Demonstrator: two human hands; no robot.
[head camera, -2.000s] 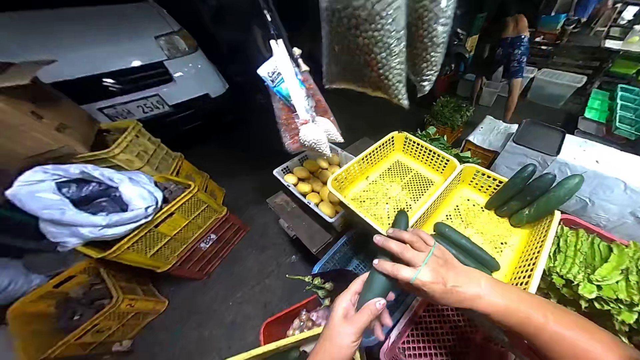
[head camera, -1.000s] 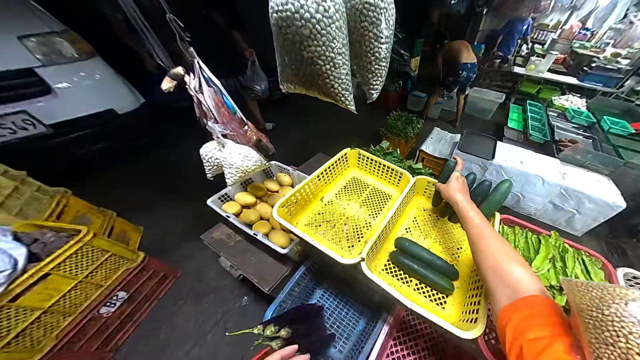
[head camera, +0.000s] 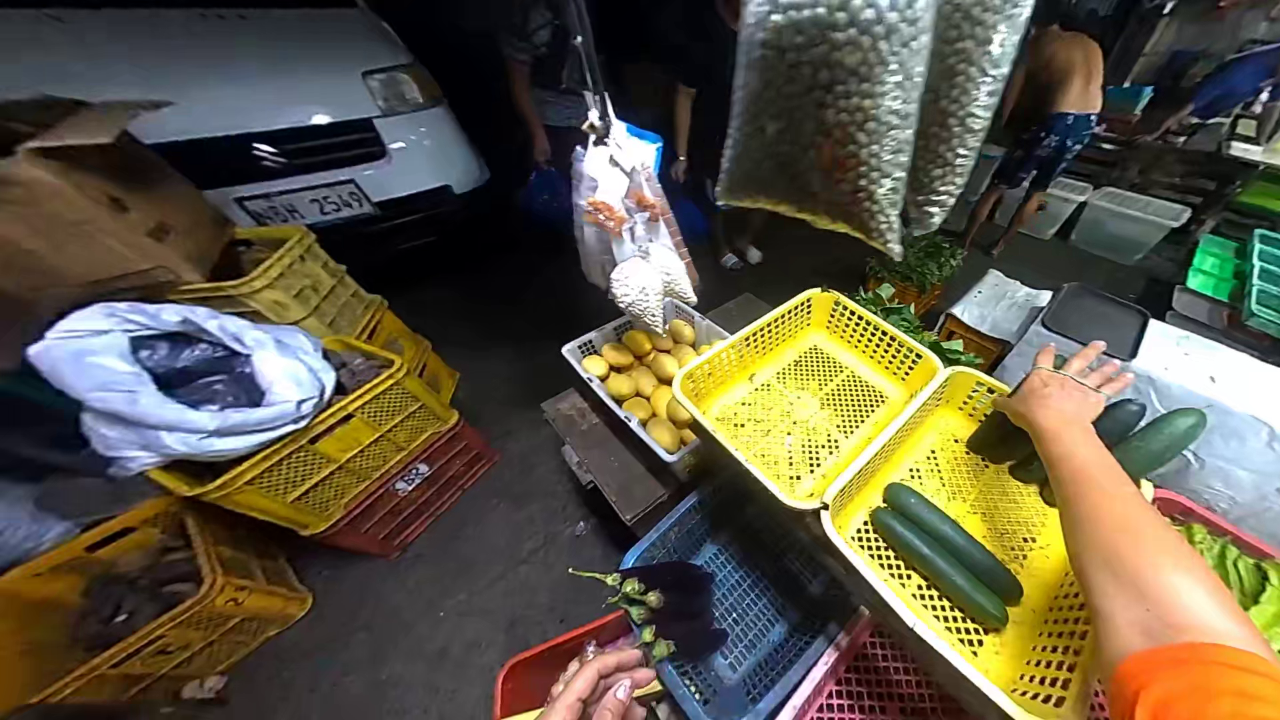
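My right hand (head camera: 1068, 388), a band around its fingers, is spread over several dark green cucumbers (head camera: 1160, 442) at the right edge of a yellow plastic basket (head camera: 965, 455); its palm is hidden. Two more cucumbers (head camera: 945, 550) lie side by side in that basket. An adjoining yellow basket (head camera: 800, 400) holds only small bits. My left hand (head camera: 605, 685) is low at the bottom edge, fingers partly curled, near the stems of dark eggplants (head camera: 675, 605) on a blue crate (head camera: 760, 620). Whether it touches anything is unclear.
Yellow potatoes (head camera: 645, 385) fill a white basket. Bags of round pellets (head camera: 825, 120) and smaller bags (head camera: 635, 220) hang ahead. Stacked crates (head camera: 330, 450) stand left, before a white vehicle (head camera: 260, 100). Leafy green vegetables (head camera: 1225, 570) lie at right. People stand farther back.
Two seconds ago both my hands were on one cucumber; now they are apart. My right hand, closed on a cucumber at the basket's right edge one second ago, is now spread there.
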